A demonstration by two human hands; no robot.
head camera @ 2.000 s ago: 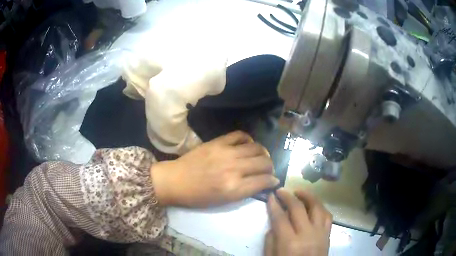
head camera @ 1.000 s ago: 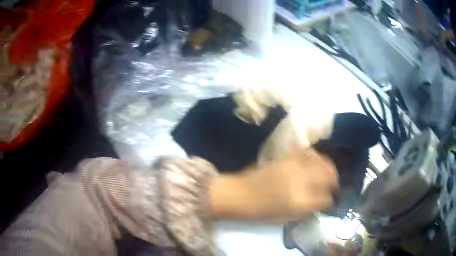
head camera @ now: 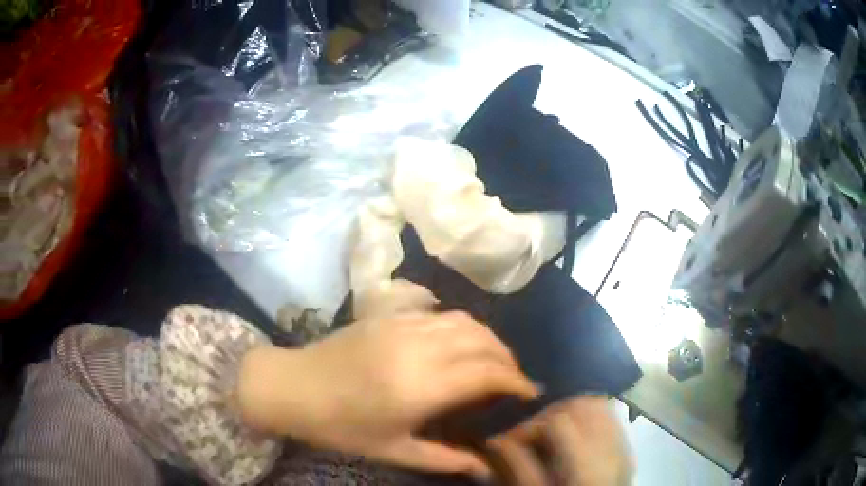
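A black fabric panel (head camera: 551, 327) lies on the white table in front of me, with a second black part (head camera: 541, 157) beyond it. A crumpled cream fabric part (head camera: 465, 223) lies between and over them. My left hand (head camera: 380, 380) is over the near edge of the black fabric, its fingers curled around a dark part of it. My right hand (head camera: 565, 446) is blurred and cut off by the bottom edge, with its fingers at the same near edge. The sewing machine head (head camera: 750, 228) is to the right, apart from the fabric.
A clear plastic bag (head camera: 275, 161) lies left of the fabric. A red-orange bag (head camera: 90, 180) with pale pieces is at the far left. Black cords (head camera: 688, 142) lie behind the machine. A shaggy black bundle (head camera: 793, 408) is under the machine arm.
The black and cream fabric has come away from the needle area and been turned, with its near edge towards me. My right hand is back in view beside the left. The camera view has shifted left.
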